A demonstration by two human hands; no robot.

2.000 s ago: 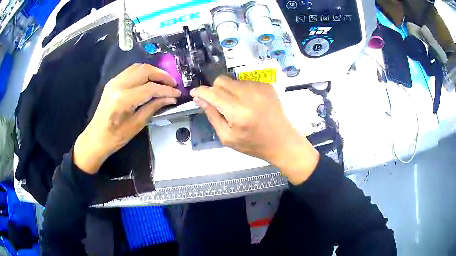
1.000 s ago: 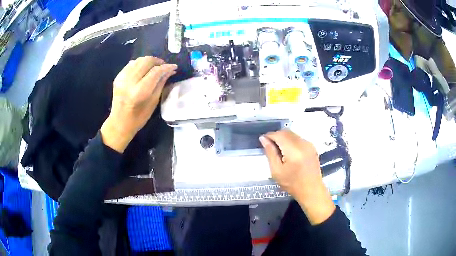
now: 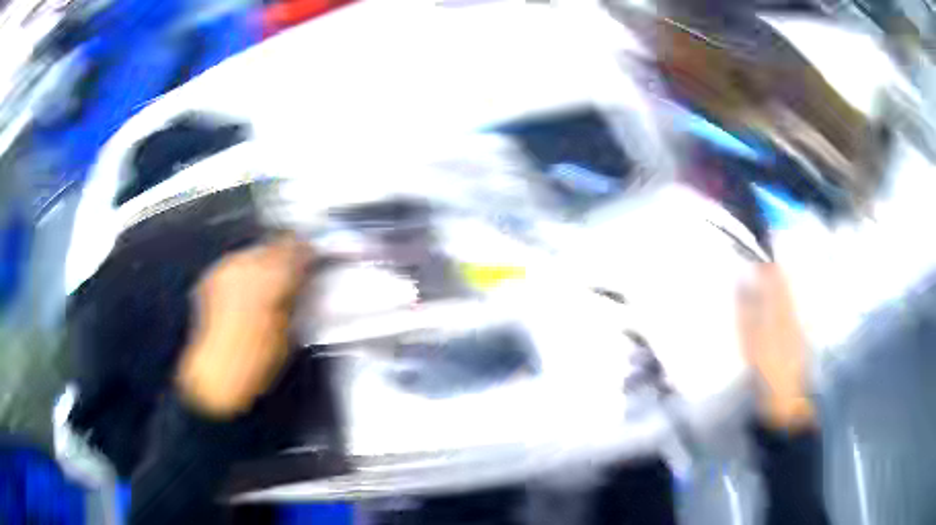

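Observation:
The view is heavily blurred. The black garment body [image 3: 133, 308] lies on the left part of the white table. My left hand [image 3: 241, 323] is over the fabric, just left of the machine's needle area; its fingers are too blurred to tell whether they grip it. My right hand [image 3: 777, 344] is far to the right, over the right part of the table; its fingers are blurred and any held thing cannot be made out. The white overlock machine [image 3: 359, 113] stands in the middle, with a yellow warning label [image 3: 493, 275].
The dark control panel [image 3: 575, 154] is on the machine's right. The trimmings opening [image 3: 462, 361] is in the table in front of the machine. Blue and dark items [image 3: 765, 190] lie at the upper right. Blue shapes show at the left edges.
My right hand has moved from the trimmings opening far to the right. My left hand stays over the fabric beside the machine. The view has shifted and blurred.

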